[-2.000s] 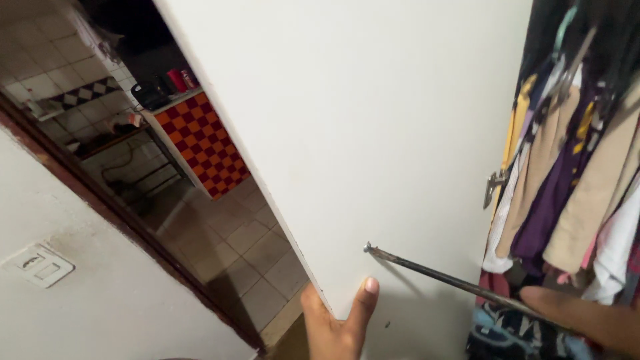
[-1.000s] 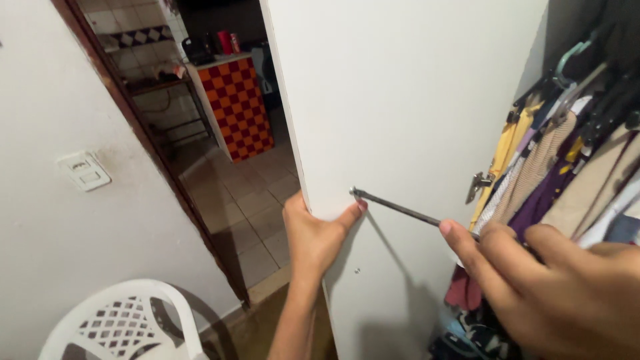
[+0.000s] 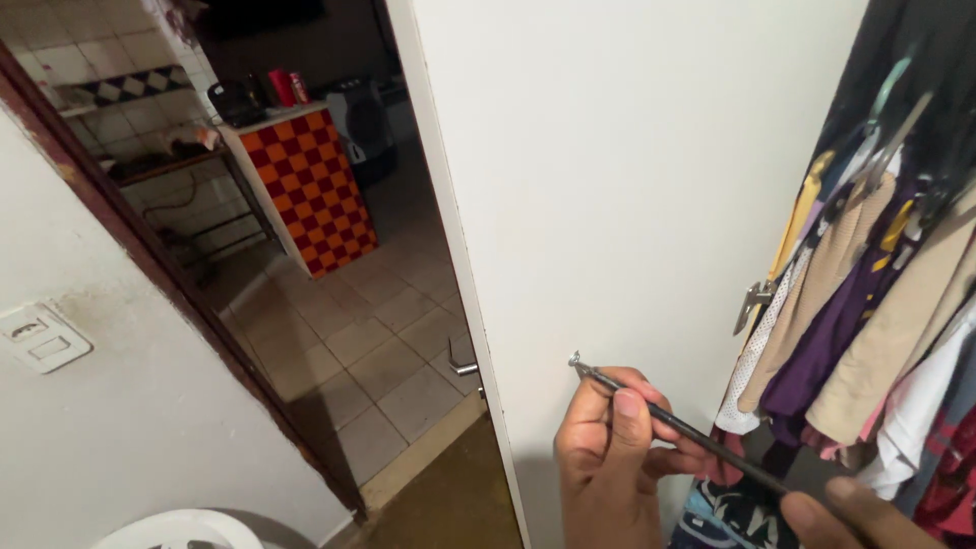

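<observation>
My left hand [image 3: 621, 435] pinches the dark shaft of a screwdriver [image 3: 705, 441] near its tip, in front of a white cabinet door panel [image 3: 640, 198]. The tip meets a small metal screw [image 3: 574, 358] that stands out from the panel. At the lower right edge, my right hand [image 3: 846, 515] holds the rear end of the screwdriver; its handle is hidden or out of view.
Clothes [image 3: 854, 305] hang right of the panel, beside a metal hinge [image 3: 755, 305]. Left are a doorway with a brown frame [image 3: 175, 297], a wall socket and switch plate [image 3: 47, 338], and a white plastic chair [image 3: 183, 530]. A checkered counter [image 3: 313, 191] stands beyond.
My left hand has left the panel's edge and now holds the screwdriver shaft near the screw. My right hand has moved toward the lower right of the view.
</observation>
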